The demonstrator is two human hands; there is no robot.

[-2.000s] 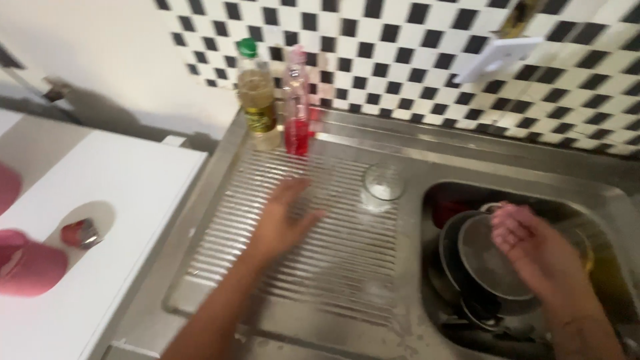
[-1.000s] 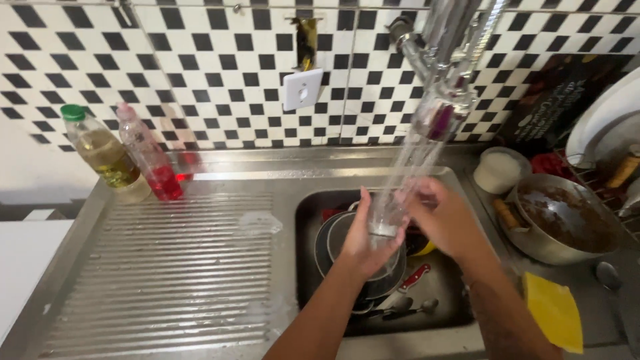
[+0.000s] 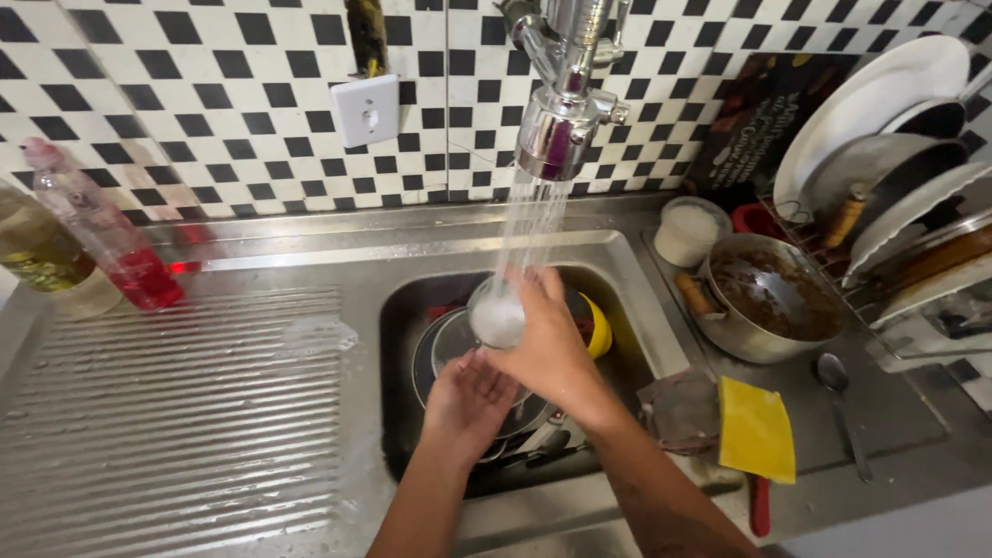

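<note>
Water runs from the chrome faucet [image 3: 554, 139] onto a clear glass [image 3: 496, 316] over the sink basin [image 3: 399, 442]. My right hand [image 3: 546, 349] grips the glass by its side, fingers partly hidden behind it. Just below, my left hand [image 3: 473, 399] is palm up with its fingers apart and its fingertips close to the glass's base; whether they touch is unclear. Beneath both hands lie pans [image 3: 425, 360], a knife [image 3: 546, 434] with a red and white handle, and other utensils. A yellow bowl [image 3: 598, 325] stands at the basin's right side.
A ribbed drainboard [image 3: 178, 418] lies left, with a bottle of red liquid [image 3: 143, 271] and a bottle of yellowish liquid [image 3: 50, 263] behind. At right are a dirty pot [image 3: 767, 298], a white tub [image 3: 690, 232], a yellow cloth [image 3: 756, 430], a spoon [image 3: 845, 418] and racked plates [image 3: 868, 116].
Two seconds ago my left hand was over the drainboard, near the glass standing there. Now the glass is in my right hand under running water. The view has swung right.
</note>
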